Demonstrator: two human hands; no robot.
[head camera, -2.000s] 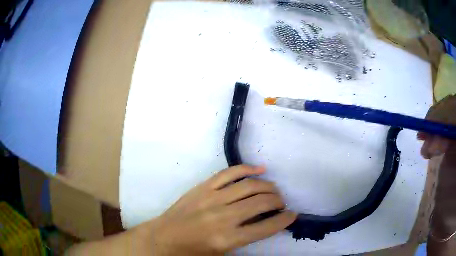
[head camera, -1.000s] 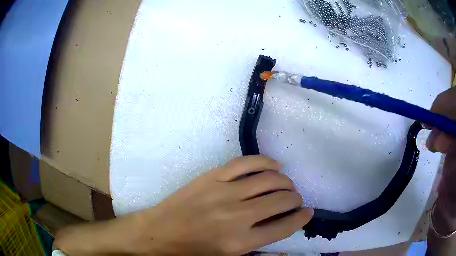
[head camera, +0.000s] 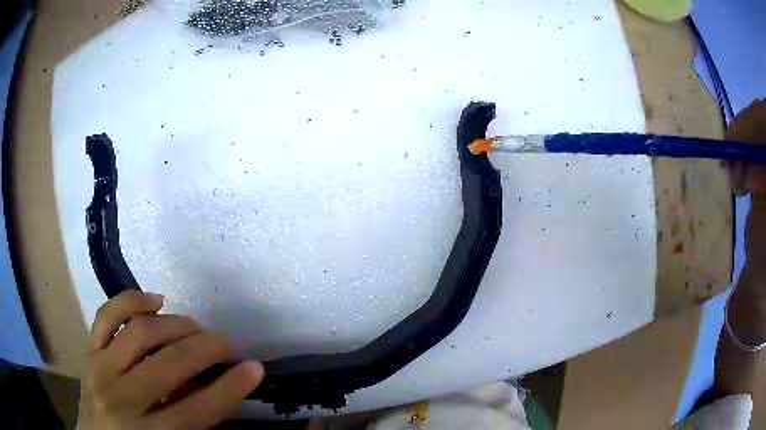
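A black curved frame (head camera: 470, 252) lies on a white foam sheet (head camera: 571, 252), its two ends pointing away from me. My left hand (head camera: 164, 361) grips the frame's lower left bend. My right hand (head camera: 746, 149), partly cut off by the right edge, holds a brush (head camera: 605, 144) with a blue handle and silver ferrule. Its orange bristles touch the frame's right end. A small toothed block (head camera: 311, 401) sits at the middle of the curve.
A clear bag with small dark-silver balls (head camera: 243, 18) lies at the foam's far edge, with loose grains near it. A pale yellow rounded thing (head camera: 659, 7) is at the top right. Stained brown board (head camera: 693, 193) and a blue sheet (head camera: 747, 50) lie right.
The brush has gone from the frame's left end to its right end. The view has shifted, so frame, left hand and bag appear further left. My left hand still holds the frame.
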